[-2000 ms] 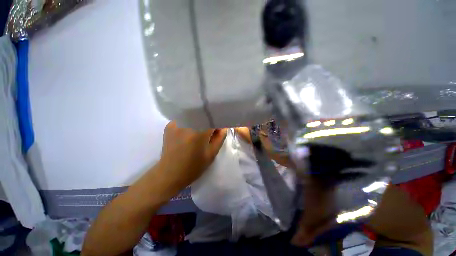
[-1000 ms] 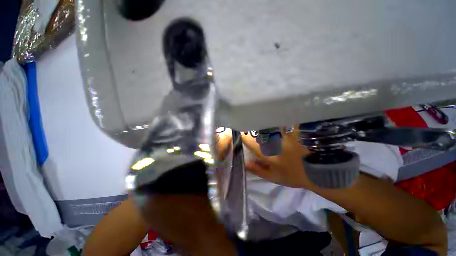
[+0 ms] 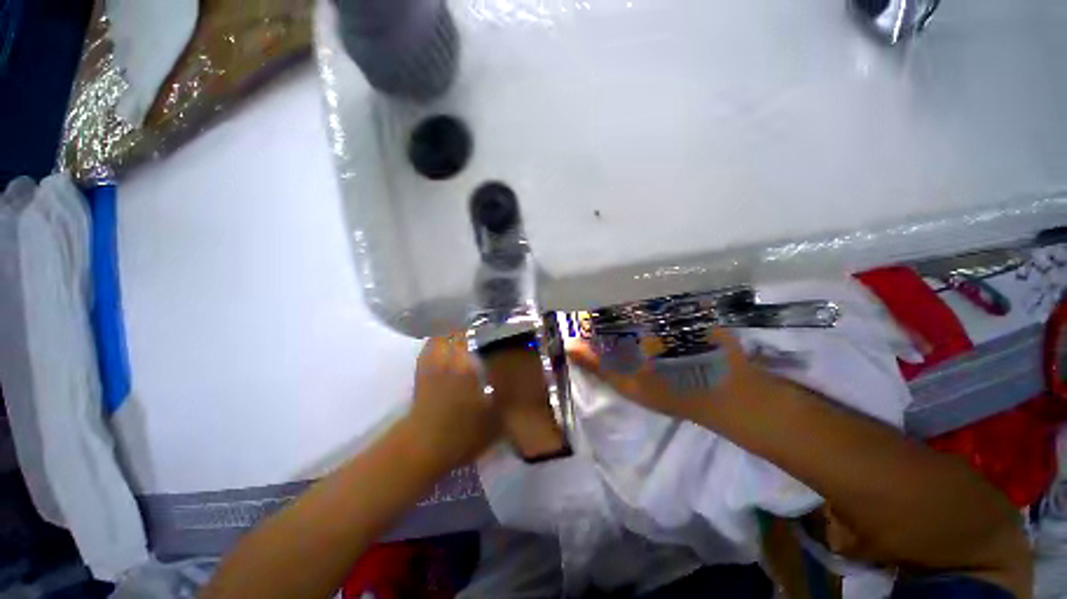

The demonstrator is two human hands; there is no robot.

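Note:
The large white machine head (image 3: 702, 129) fills the upper part of the view. The chrome take-up lever guard (image 3: 523, 351) hangs from its front and covers part of my left hand. White fabric (image 3: 655, 468) lies bunched below the needle area and spreads to the right under my right forearm. My left hand (image 3: 451, 380) is at the left of the needle area, its fingertips hidden by the head and guard. My right hand (image 3: 644, 380) is on the fabric right of the needle area, partly behind the grey tension dial (image 3: 694, 371). The needle and presser foot are hidden.
White strips (image 3: 70, 386) and a blue strip (image 3: 108, 298) lie at the left table edge. A shiny plastic-wrapped packet (image 3: 217, 70) is top left. Red fabric (image 3: 915, 314) and small snips (image 3: 981, 297) lie at right. A grey ruler strip (image 3: 234, 515) edges the table, with red cloth (image 3: 1012, 445) below.
The camera view has shifted back, so the machine head and chrome guard look smaller. My left hand shows again beside the guard. More white fabric shows at the right.

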